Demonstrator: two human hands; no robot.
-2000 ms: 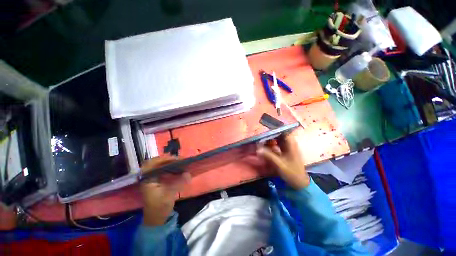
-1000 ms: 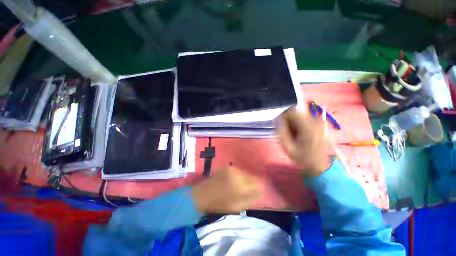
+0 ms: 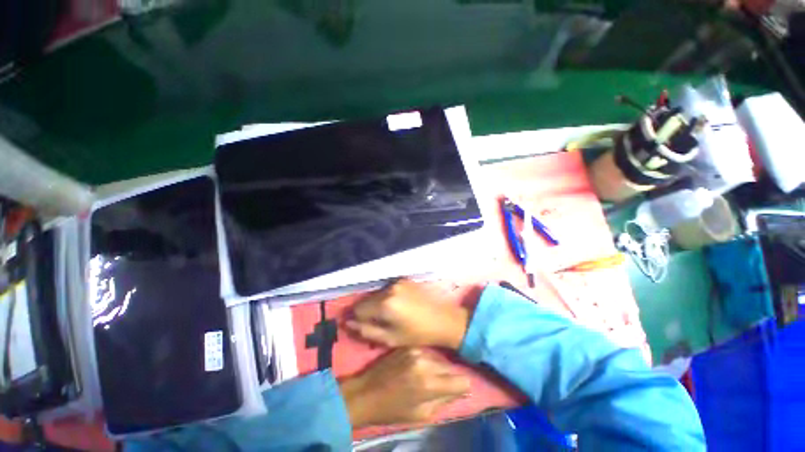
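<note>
A black glossy tablet (image 3: pixel 344 194) lies face up on the white foam sheets (image 3: pixel 468 146) of the middle stack, a small white label near its top edge. My right hand (image 3: pixel 410 315) is low over the salmon-red mat, fingers curled, beside the black tape patch (image 3: pixel 323 338) and below the stack's front edge. My left hand (image 3: pixel 410 387) is just below it, near the mat's front edge. Both hands are off the tablet. The undersides of my fingers are hidden, so I cannot tell whether either hand holds something small.
Another labelled tablet (image 3: pixel 159 300) tops the left stack, with an open unit (image 3: pixel 26 327) beyond it. Blue-handled cutters (image 3: pixel 515 237) and an orange-yellow screwdriver (image 3: pixel 598 263) lie right on the mat. Earphones (image 3: pixel 649 252), a tool cup (image 3: pixel 622 172) and a blue bin (image 3: pixel 750 380) are further right.
Two seconds ago both hands held a tablet edge-on; one now lies on the foam stack. Since one second ago my right hand has left the stack's corner and come down beside my left hand.
</note>
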